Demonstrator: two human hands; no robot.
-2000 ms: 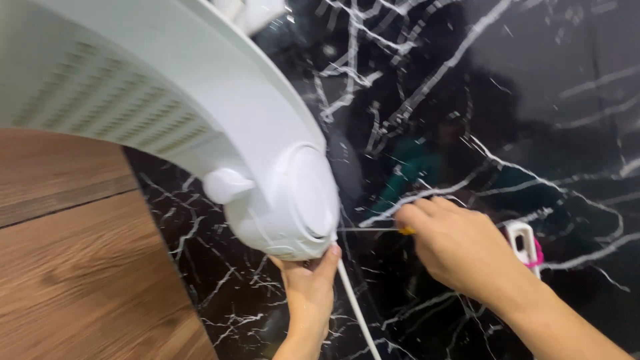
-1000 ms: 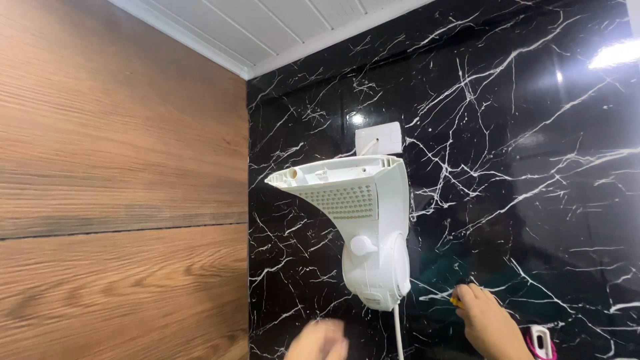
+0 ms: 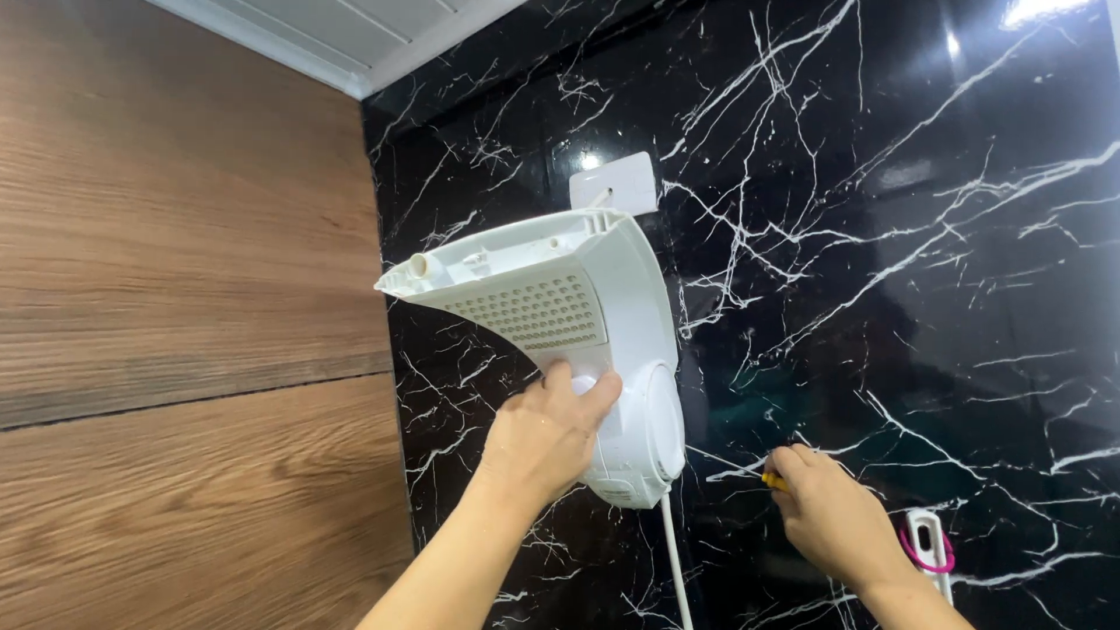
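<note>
A white plastic electric shower head is against a black marble-look wall, its perforated spray plate facing down and left. My left hand grips the small knob on its underside, which the fingers mostly hide. Lower right of the unit, my right hand holds a screwdriver by its yellow handle. The thin metal shaft runs left to the lower back edge of the unit; its tip is hidden there. A white hose hangs from the unit's bottom.
Above the unit a white cover plate is on the wall, with a cable at its hole. A white handle-like piece with a pink band is at lower right. A wood-look wall stands at the left, under a white panelled ceiling.
My left hand, below the unit and off it one second ago, is now on the knob. My right hand keeps holding the screwdriver at the unit's lower edge.
</note>
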